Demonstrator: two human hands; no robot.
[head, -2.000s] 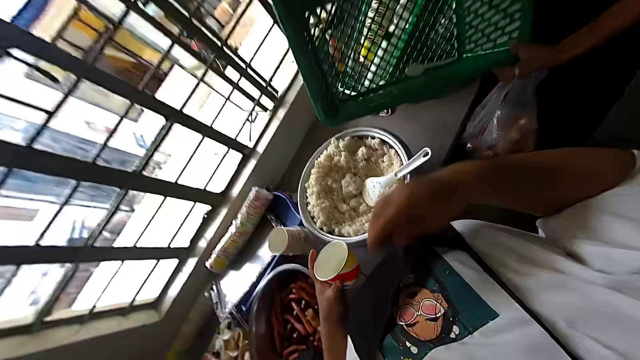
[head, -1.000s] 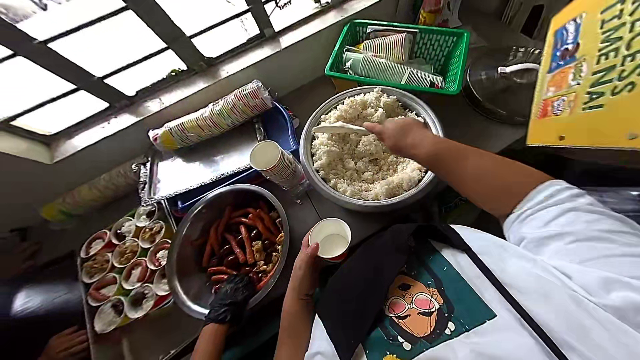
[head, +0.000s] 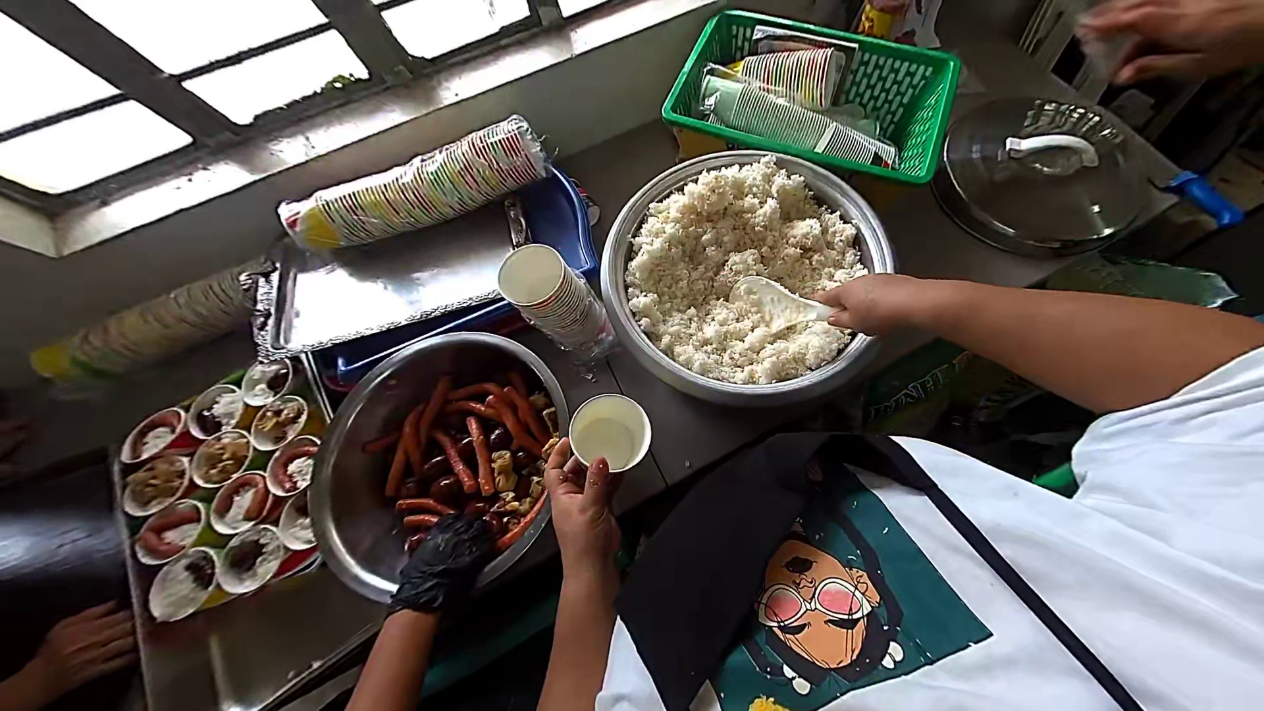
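My left hand (head: 583, 504) holds an open paper cup (head: 610, 433) upright, its pale inside showing, between the sausage bowl and the rice pot. My right hand (head: 869, 302) grips a white rice paddle (head: 775, 301), whose blade rests in the cooked rice (head: 731, 237) of a wide metal pot (head: 620, 326). A stack of paper cups (head: 553, 291) leans beside the pot's left side. Left of my cup is a steel bowl (head: 346, 504) of red sausages (head: 479, 454) and browned pieces, with a co-worker's black-gloved hand (head: 444, 558) in it.
Several filled cups (head: 237, 502) stand on a tray at the left, near another person's hand (head: 84, 647). Behind are a foil-edged tray (head: 385, 291) and wrapped cups (head: 420, 188). A green basket (head: 810, 163) of cups, a glass lid (head: 1042, 178) and another hand (head: 1175, 35) are at upper right.
The rice paddle has moved from the pot's left side toward its lower middle. The yellow printed board at the right is no longer in view; a person's hand shows there. My left hand still holds the cup.
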